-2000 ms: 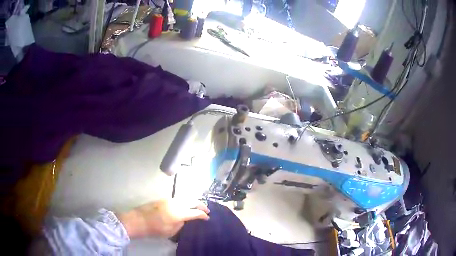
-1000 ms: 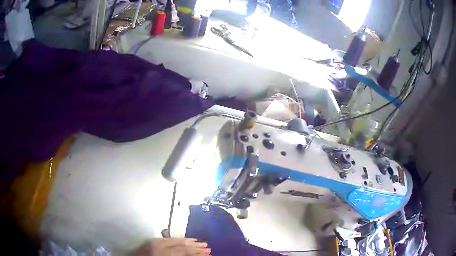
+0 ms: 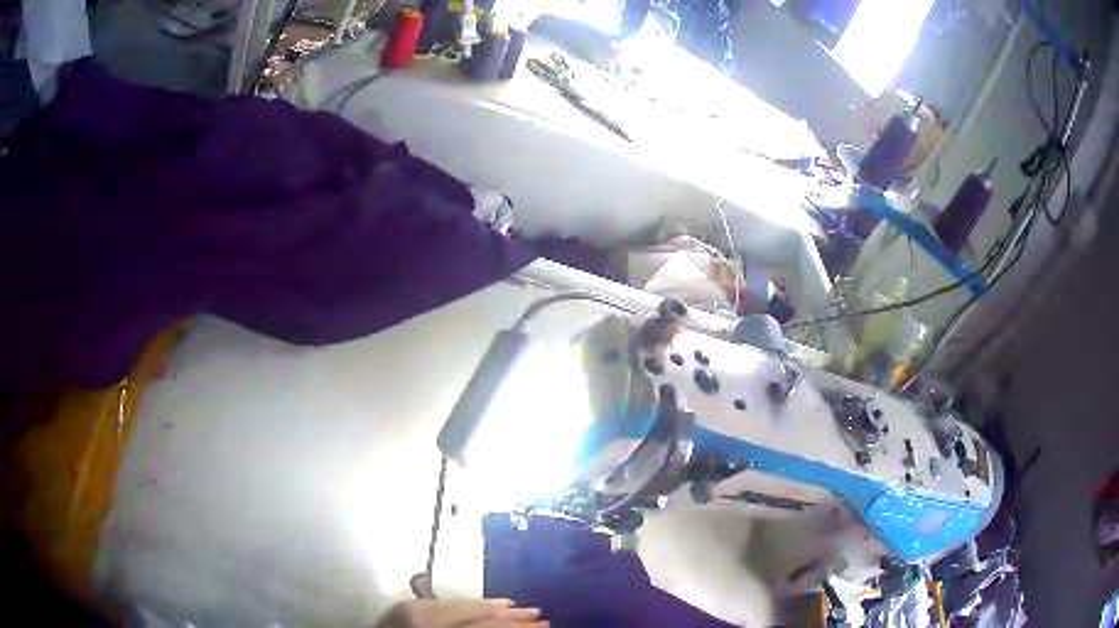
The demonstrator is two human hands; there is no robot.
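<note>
The dark purple garment piece (image 3: 571, 570) lies on the machine bed, its upper edge under the brightly lit presser foot area, running down and right past the bottom edge. My left hand (image 3: 472, 612) is at the bottom edge, mostly cut off, with fingers pointing right beside the cloth's left part. Its grip cannot be made out. My right hand is not in view. The white sewing machine (image 3: 785, 442) with a blue stripe stands right of centre. Its grey lamp (image 3: 484, 393) shines on the needle area, where glare hides detail.
A large purple cloth pile (image 3: 258, 221) covers the left, above a yellow-orange cover (image 3: 92, 472). A scrap box (image 3: 877, 604) stands at lower right. Purple thread cones (image 3: 963, 211) stand behind the machine. The far table holds a red spool (image 3: 403, 39) and dark scissors (image 3: 577, 96).
My left hand has moved down from beside the presser foot to the picture's bottom edge. More of the garment piece's left edge shows on the bed. The view has shifted slightly.
</note>
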